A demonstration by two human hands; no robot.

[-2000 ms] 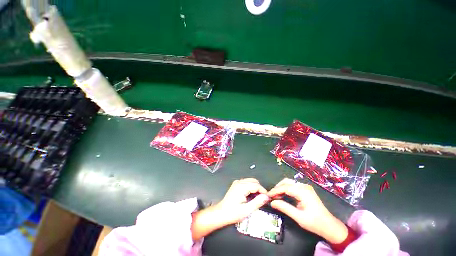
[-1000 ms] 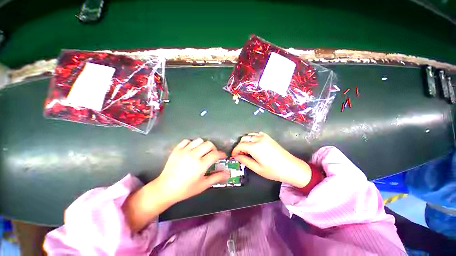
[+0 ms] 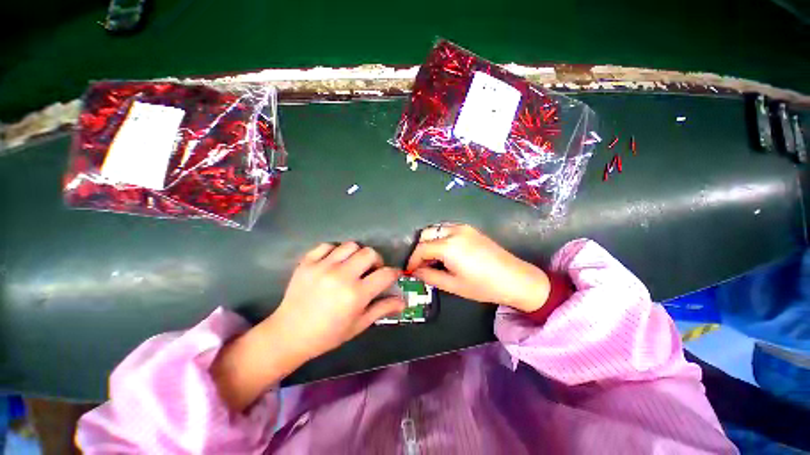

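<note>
A half-assembled phone unit [image 3: 415, 304] lies on the dark green bench mat, with green board and silver areas showing. My left hand [image 3: 330, 298] grips its left part, fingers at the upper edge and thumb over the board, hiding that side. My right hand [image 3: 471, 267] has its thumb and index fingertips together at the unit's upper edge. A tiny bit of red shows at those fingertips, too small to tell more. Two clear bags of red parts, the left one [image 3: 216, 166] and the right one [image 3: 539, 118], lie behind my hands, each with a white label.
Loose red slivers [image 3: 615, 165] lie right of the right bag. Small white scraps [image 3: 353, 189] lie near the bags. Several dark handsets [image 3: 781, 131] lie at the far right, another [image 3: 124, 12] on the green belt. A worn pale strip [image 3: 355, 78] edges the bench. Blue clothing [image 3: 771, 313] shows at right.
The view has turned down onto the bench. My hands, first pinched together above the unit, came down onto it; my left hand took hold of it. In the last second they barely moved.
</note>
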